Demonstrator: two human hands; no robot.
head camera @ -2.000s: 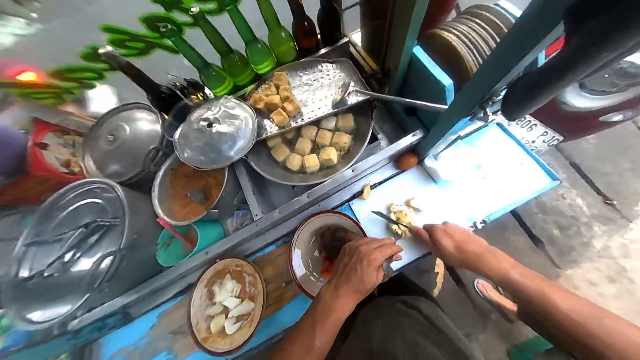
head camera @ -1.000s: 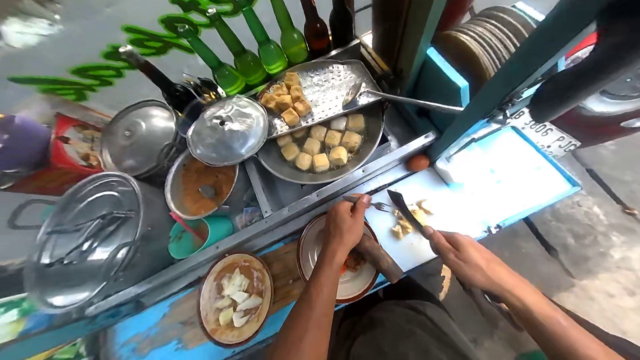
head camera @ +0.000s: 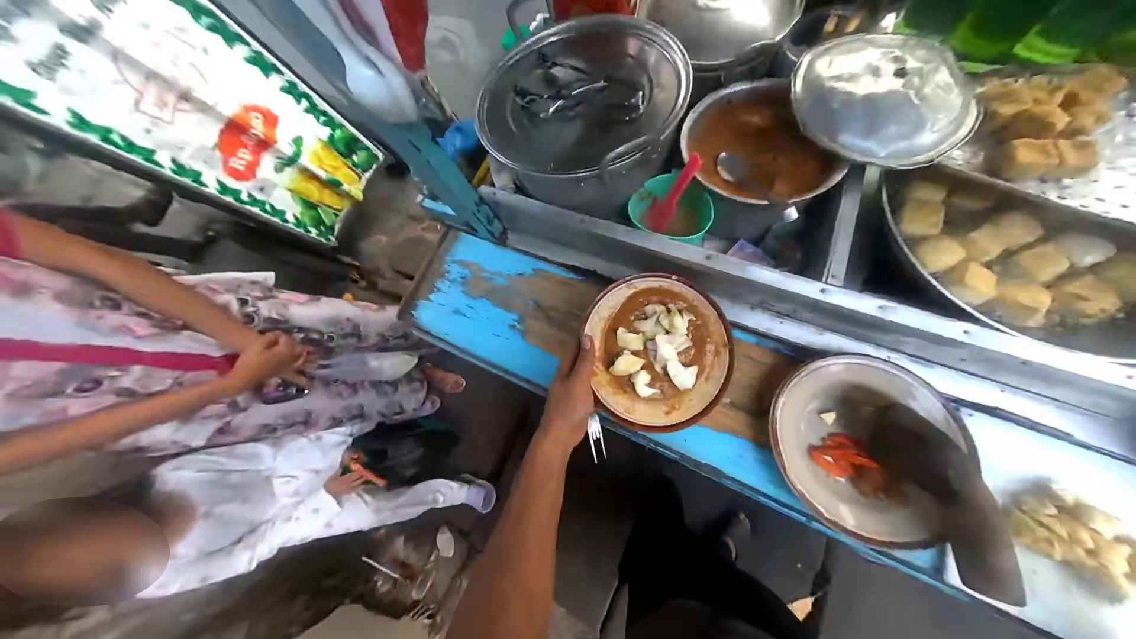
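Note:
My left hand (head camera: 572, 390) grips the left rim of a brown-rimmed plate (head camera: 724, 355) holding pale cut pieces (head camera: 661, 337) in brown sauce. A metal fork's tines (head camera: 595, 437) stick out beside this hand, below the plate; its handle is hidden. To the right, a second brown-rimmed dish (head camera: 790, 444) holds sliced red chili (head camera: 843, 454) and the head of a dark pestle (head camera: 932, 470), whose handle leans over the rim. Chopped yellowish pieces (head camera: 1065, 532) lie on the white board at the far right. My right hand is out of view.
A metal ledge (head camera: 621, 253) runs behind the blue wooden counter (head camera: 493, 302). Beyond it stand a lidded pot (head camera: 581, 98), a sauce pan (head camera: 763, 133), a green cup (head camera: 683, 213) and a pan of tofu-like cubes (head camera: 1021, 257). Two people (head camera: 266, 355) (head camera: 240, 497) are at the left.
The view has swung left. My left hand has moved from the chopping board to the plate of pale pieces. The knife and right hand, seen at the board before, are out of view.

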